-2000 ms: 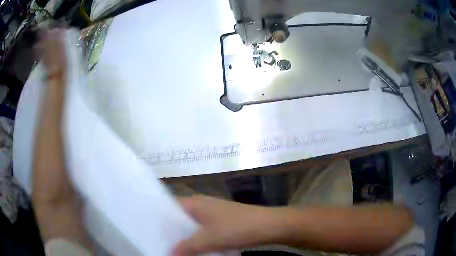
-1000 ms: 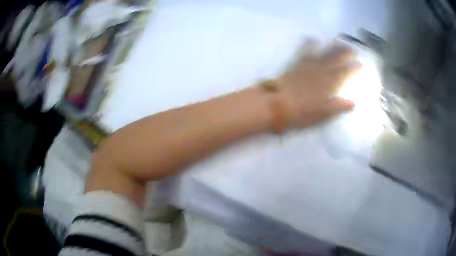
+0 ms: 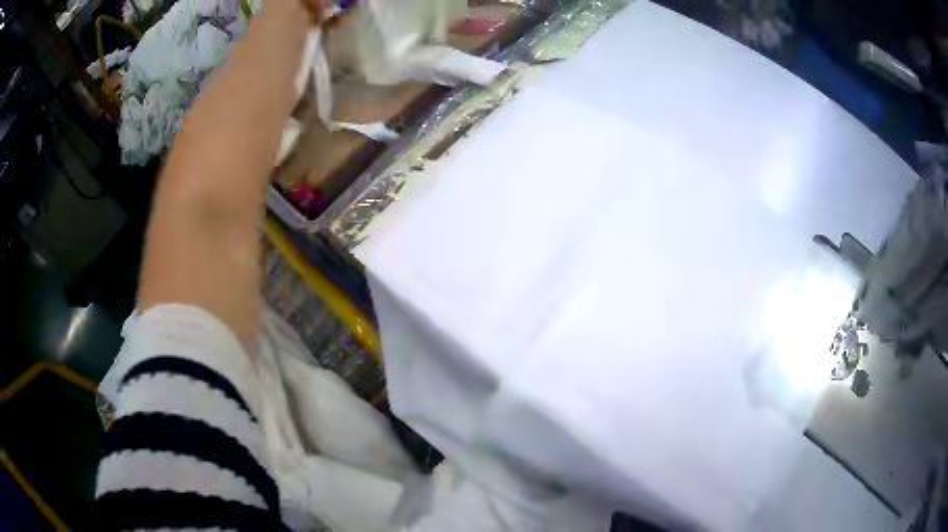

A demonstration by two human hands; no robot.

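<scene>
A large white fabric piece (image 3: pixel 582 281) lies over the white table and drapes over its front left edge in soft folds. Its right part runs into the lamp glare beside the presser foot area (image 3: pixel 847 353); I cannot tell whether it lies under the foot. The machine head (image 3: pixel 910 270) is at the right edge. My left forearm, in a striped sleeve, reaches up past the left of the table. Its hand is cut off by the top edge, so its grip is hidden. My right hand is out of the picture.
A tray (image 3: pixel 343 192) with white strips and small pink items stands left of the table, with plastic wrap along its side. A yellow frame bar (image 3: pixel 322 291) runs below it. A heap of white cloth scraps (image 3: pixel 172 73) is at upper left. More white cloth (image 3: pixel 343 488) hangs at the bottom.
The view has swung left. My left hand has left the cloth near the needle and gone up and left out of the picture. The fabric, held in both hands earlier, now lies on the table.
</scene>
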